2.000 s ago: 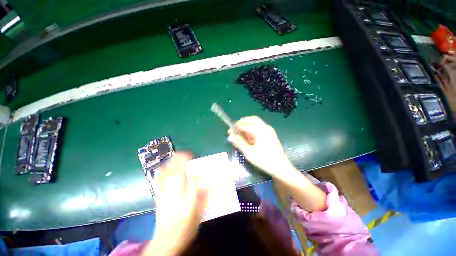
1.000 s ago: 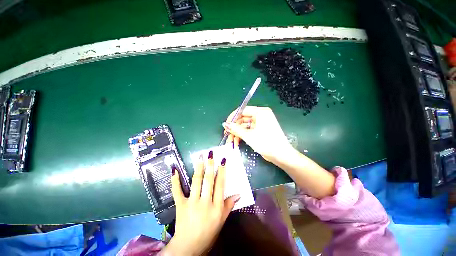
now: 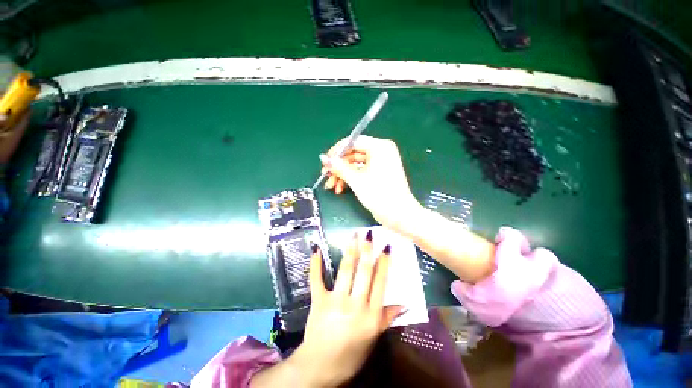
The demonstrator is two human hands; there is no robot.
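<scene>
An open phone unit (image 3: 292, 254) lies on the green bench in front of me, circuit board end away from me, black battery nearer. My left hand (image 3: 345, 311) lies flat with fingers spread over a white sheet (image 3: 406, 284), its thumb or edge finger reaching onto the phone's right side. My right hand (image 3: 368, 174) holds silver tweezers (image 3: 369, 123); their tip is at the phone's top right corner. Whether the tip grips a part is too small to tell. A dotted sheet (image 3: 450, 204) shows beside and below the white sheet, partly hidden by my right forearm.
A pile of small black parts (image 3: 504, 148) lies at right. Two phone units (image 3: 89, 165) lie at left, near a yellow-orange tool (image 3: 17, 98) in another person's hand. More phones (image 3: 334, 21) are on the belt beyond the white strip (image 3: 250, 70). A black tray (image 3: 652, 189) stands at far right.
My right hand and the tweezers have moved from beside the white sheet to the phone's top end. My left hand stays on the sheet. The yellow-orange tool has appeared at left. The view has shifted.
</scene>
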